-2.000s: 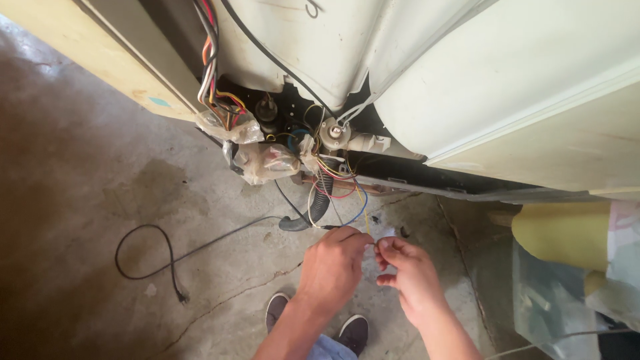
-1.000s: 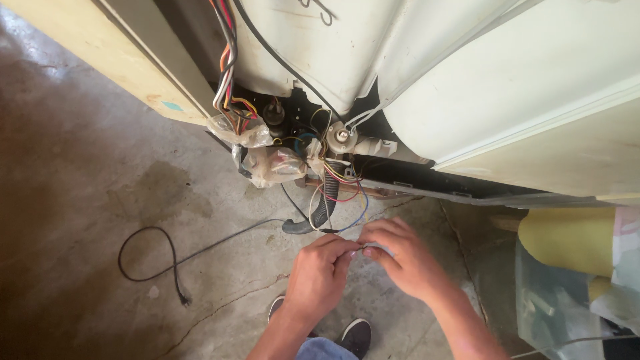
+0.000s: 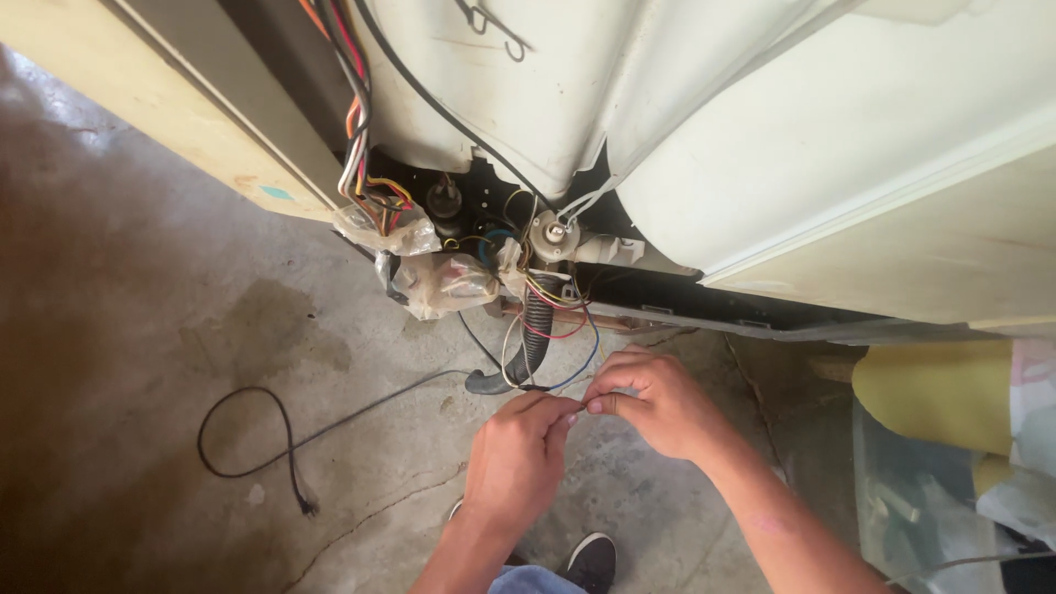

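My left hand (image 3: pixel 518 450) pinches a thin wire near the lower middle of the head view. Thumb and forefinger of my right hand (image 3: pixel 648 400) meet it there, gripping the same small spot. Just above my hands hang thin wires, among them a blue wire (image 3: pixel 592 351) and a red wire (image 3: pixel 569 336). They come from the open base of a white appliance (image 3: pixel 528 91). A black corrugated hose (image 3: pixel 538 318) curves down behind the wires. Above it sits a round off-white plastic part (image 3: pixel 553 237), a pump or valve. Plastic-wrapped wire bundles (image 3: pixel 445 285) hang to its left.
A black cord (image 3: pixel 287 412) lies looped on the concrete floor (image 3: pixel 371 462) at the left. A metal edge (image 3: pixel 742 328) runs along the appliance's base. Yellow material (image 3: pixel 932 396) and clear plastic sheeting (image 3: pixel 916 487) are at the right. My shoe (image 3: pixel 592 561) shows below my hands.
My right hand's fingers, spread apart two seconds ago, have closed in against my left hand's fingertips at the wire.
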